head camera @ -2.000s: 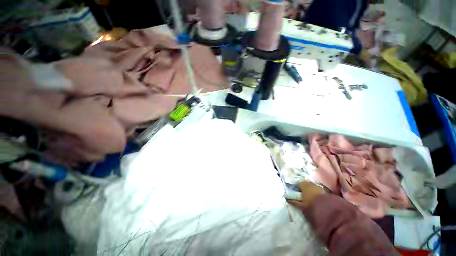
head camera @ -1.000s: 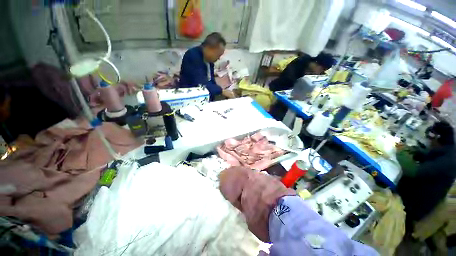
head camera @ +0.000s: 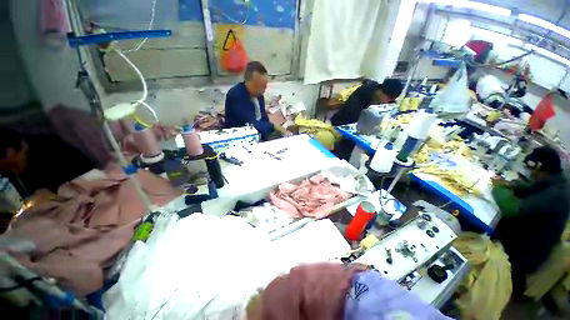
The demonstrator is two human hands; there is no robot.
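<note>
A large heap of white fabric garment pieces (head camera: 200,259) lies over the table and lap in front of me. The parts trough (head camera: 359,181) stands beyond it, with pink fabric pieces (head camera: 309,195) inside and small white items at its left end. My right arm, in a dusty-pink and lilac sleeve, crosses the bottom of the view over the white fabric. My right hand is not visible; the sleeve and lower edge cut it off. My left hand is not in view.
The white sewing machine (head camera: 406,247) stands at right, with a red thread cone (head camera: 360,220) beside it. Pink cones (head camera: 192,143) stand behind the heap. More pink fabric (head camera: 81,215) lies left. Several people sit at other tables.
The view has swung up and right from the trough. My right arm, first reaching into the trough, has drawn back toward me, uncovering the white table edge beside the machine.
</note>
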